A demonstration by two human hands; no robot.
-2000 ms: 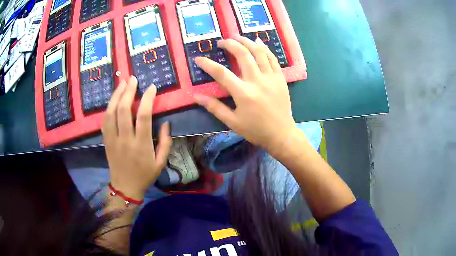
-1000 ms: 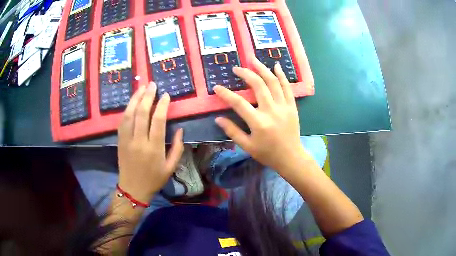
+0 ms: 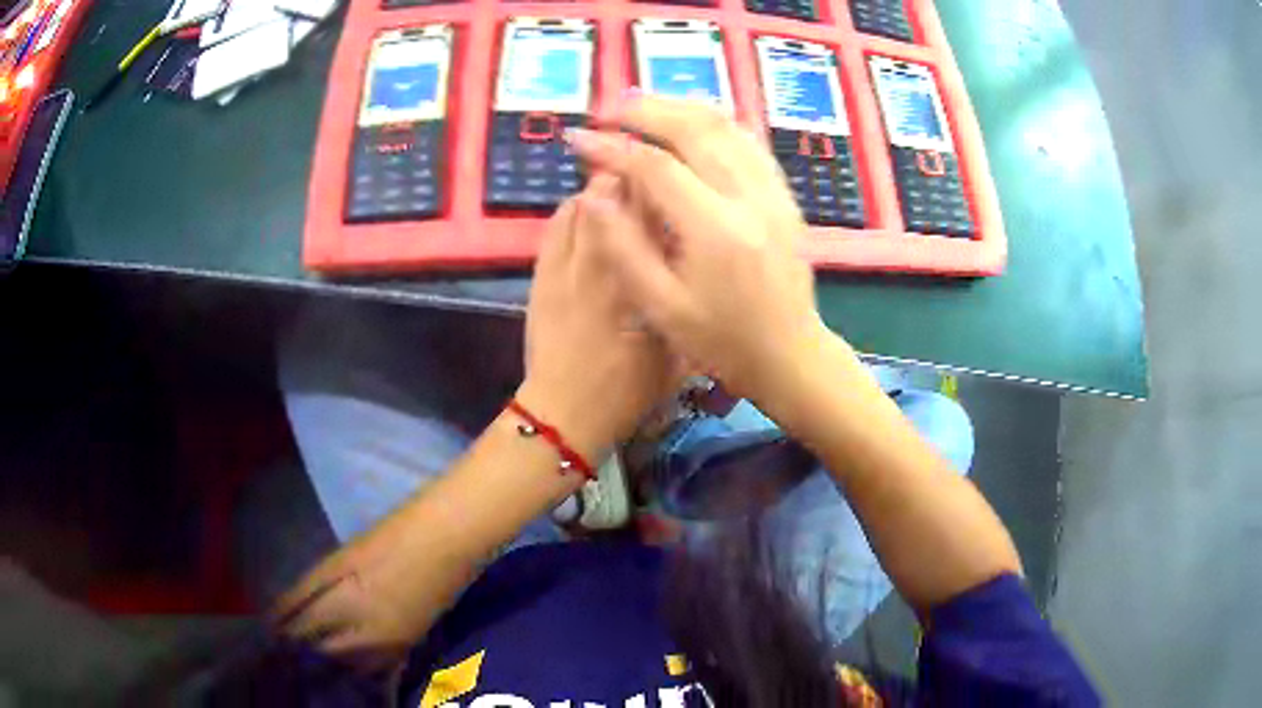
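Note:
A red foam tray (image 3: pixel 401 249) lies at the bench's near edge and holds keypad phones in two rows. The near row shows lit white and blue screens, such as the phone at its left end (image 3: pixel 399 132) and the one at its right end (image 3: pixel 920 145). My right hand (image 3: pixel 720 228) is over the middle of the near row, fingers bent and blurred, overlapping my left hand. My left hand (image 3: pixel 588 311) wears a red bracelet and lies partly behind my right. Together they cover the middle phone's keypad. Whether the fingertips touch keys is unclear.
Loose white flat pieces (image 3: pixel 242 56) and a thin yellow and black stick (image 3: pixel 139 49) lie at the far left of the green bench (image 3: pixel 166 180). A dark phone-like object (image 3: pixel 35 173) and a red-orange tray edge are at the left rim. My lap is below the edge.
My left hand has moved right and now overlaps my right hand. The view has shifted, so the tray appears farther right and straighter. The dark object and red edge at left have come into view.

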